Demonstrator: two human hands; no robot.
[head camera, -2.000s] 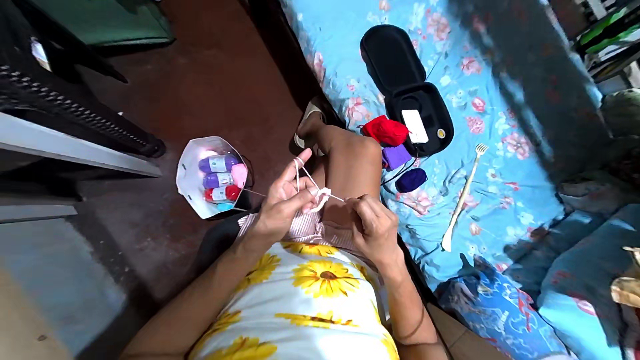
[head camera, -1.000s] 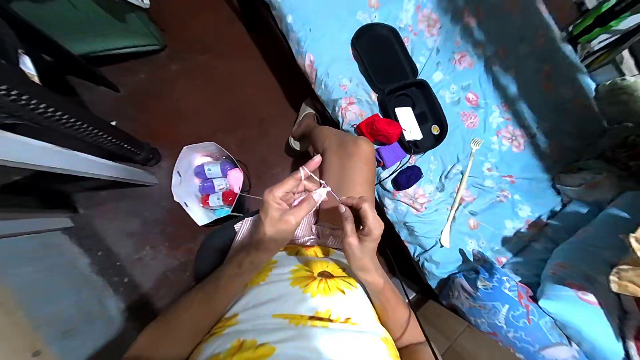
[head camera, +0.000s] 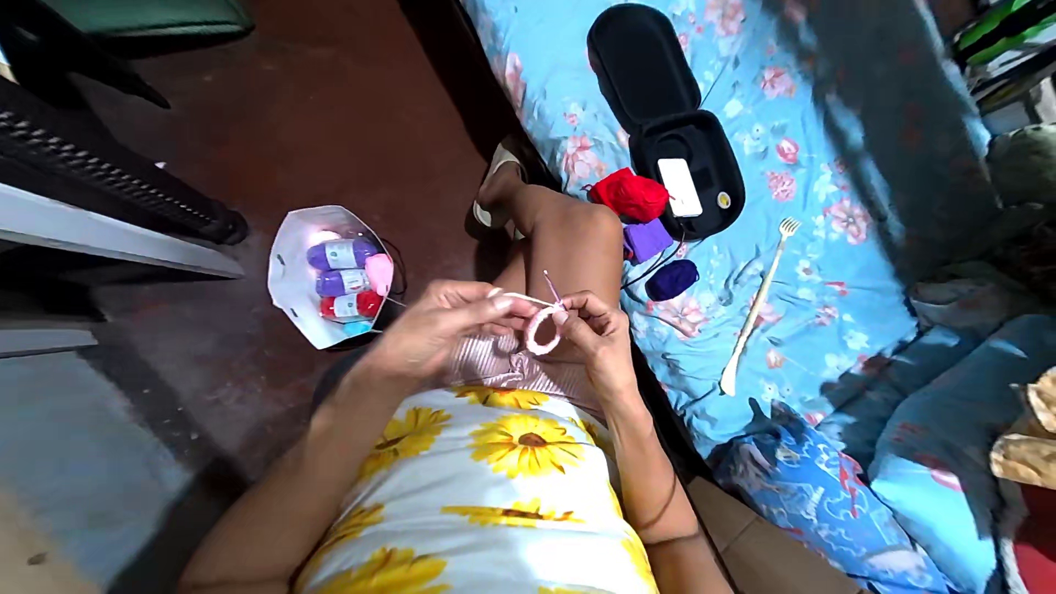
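Above my lap, both hands meet at a small ring of pale pink crochet work (head camera: 543, 332). My left hand (head camera: 454, 318) pinches pale yarn that stretches across to the ring's top, its fingertips at the ring's left side. The fingers of my right hand (head camera: 596, 330) are closed on the ring's upper right edge and on a thin crochet hook (head camera: 551, 285), whose tip points up. A strand of yarn runs between my left hand and a white bag (head camera: 289, 285) on the floor. Skeins of purple yarn (head camera: 342, 254), red yarn (head camera: 351, 306) and pink yarn lie inside that bag.
On the floral bed sheet (head camera: 813, 330) to the right lie an open black case (head camera: 716, 165), red yarn (head camera: 629, 195), a purple bundle (head camera: 648, 241), a dark blue yarn ball (head camera: 672, 280) and a long backscratcher (head camera: 757, 309). Black furniture (head camera: 124, 165) stands at the left.
The yarn raised on my left fingers earlier is now stretched low between the hands. The work shows as an open ring, and the hook now points up.
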